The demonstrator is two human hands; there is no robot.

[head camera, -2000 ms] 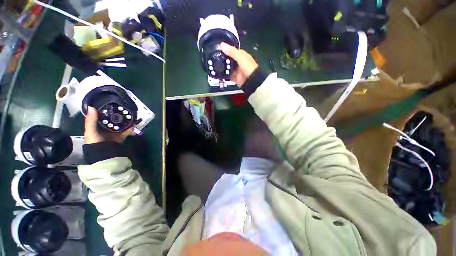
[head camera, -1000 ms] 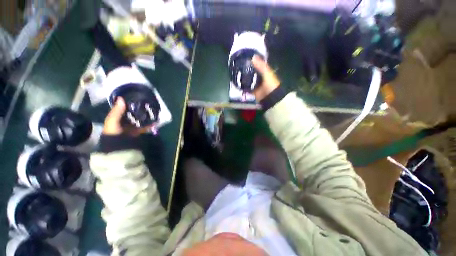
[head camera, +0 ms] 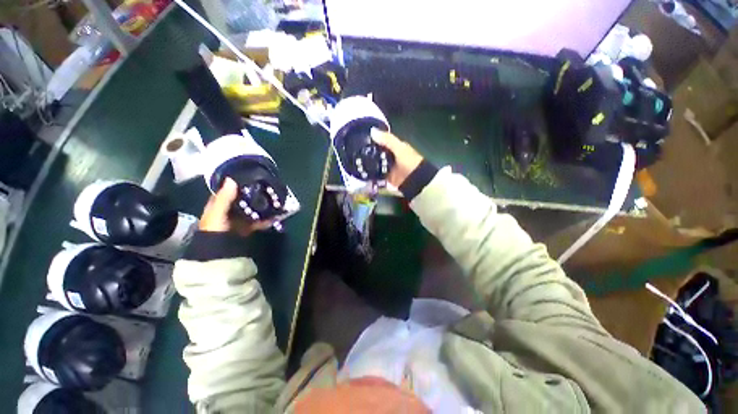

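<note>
My left hand point(head camera: 220, 212) grips a PTZ dome camera point(head camera: 243, 174) with a white hood and black ball, over the left green bench. Its ring of small round LEDs glows white and faces up. My right hand point(head camera: 396, 158) grips a second dome camera point(head camera: 357, 129) at the inner corner where the benches meet, fingers on the right side of its black ball. Its LEDs also glow. The undersides of both cameras and some of my fingers are hidden.
Several dome cameras point(head camera: 105, 277) lie in a column at left. A label roll point(head camera: 173, 145) is beyond the left camera. A monitor point(head camera: 477, 23), keyboard point(head camera: 421, 78) and bulky black device point(head camera: 603, 105) stand ahead. A white strip point(head camera: 608, 202) hangs over the right bench edge. Cartons are at right.
My right hand has moved its camera left, to the bench corner beside the left camera. The view has tilted up, showing the monitor and more of the left bench.
</note>
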